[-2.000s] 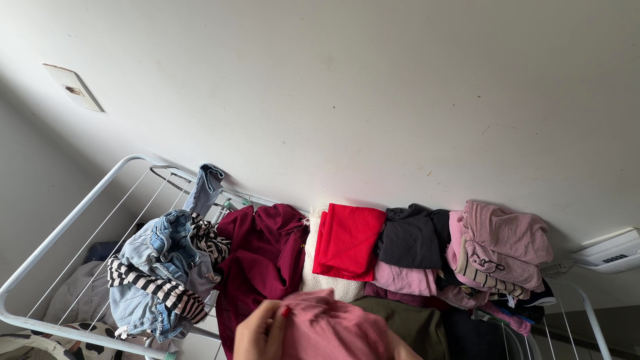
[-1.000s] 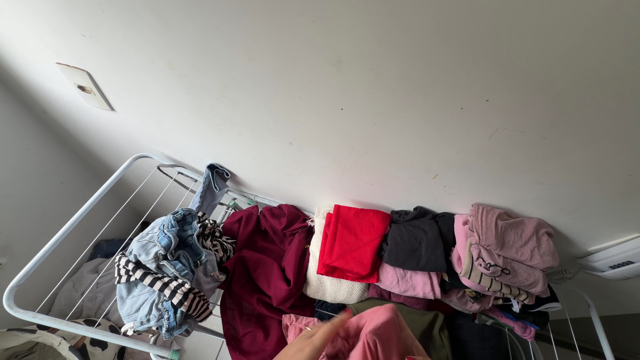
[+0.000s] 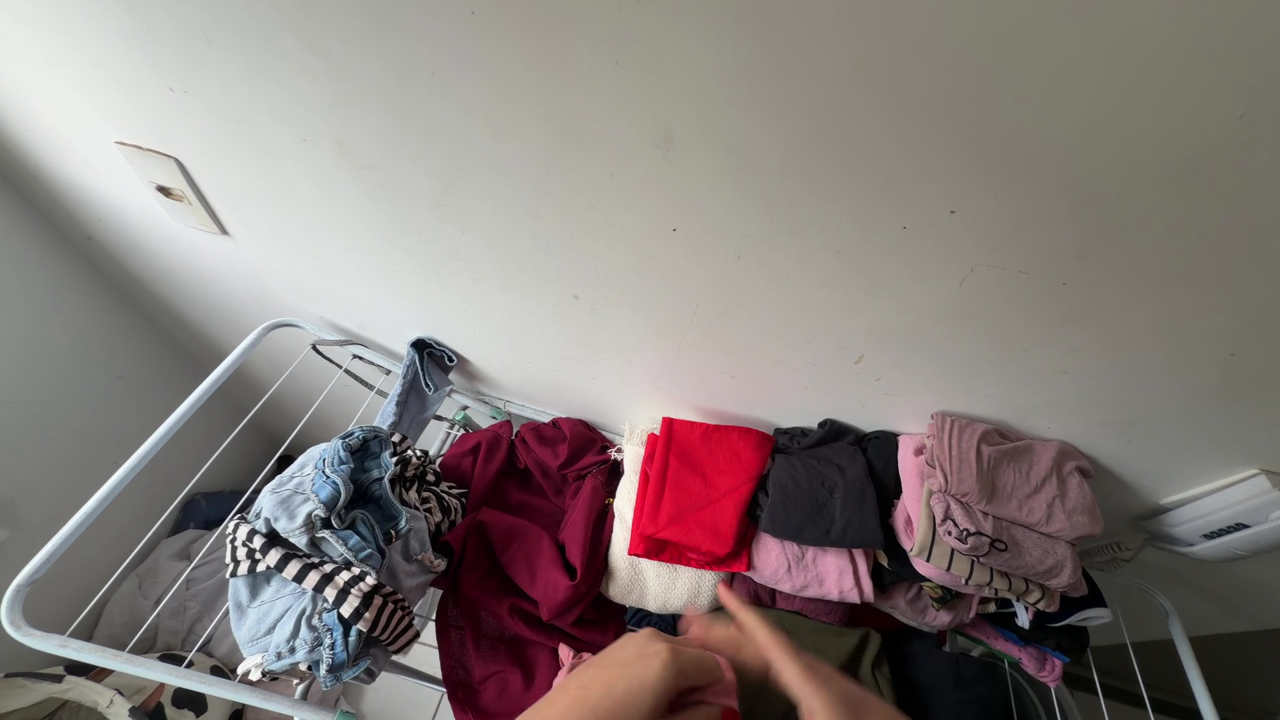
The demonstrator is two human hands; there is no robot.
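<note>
At the bottom centre my left hand point(image 3: 635, 675) is closed around a pink cloth point(image 3: 715, 690), most of which is hidden by my hands or below the view. My right hand point(image 3: 775, 655), slightly blurred, lies against the same cloth with fingers pointing up and left; whether it grips is unclear. Just beyond the hands are a folded olive-green garment point(image 3: 835, 640) and a cream knitted cloth point(image 3: 665, 580) with a folded red cloth point(image 3: 700, 495) on top. A crumpled burgundy garment point(image 3: 530, 530) lies to their left.
A white wire drying rack point(image 3: 150, 455) stands against the wall, holding light denim clothing point(image 3: 300, 520) with a striped fabric point(image 3: 320, 580). Folded dark grey point(image 3: 825, 485) and dusty pink clothes point(image 3: 1010, 470) sit right of centre. A white wall phone point(image 3: 1215, 520) is at far right, a wall plate point(image 3: 172, 188) upper left.
The pink cloth, spread wider at the bottom centre in the earlier frames, now shows only as a small part between my hands. My hands have come together over it.
</note>
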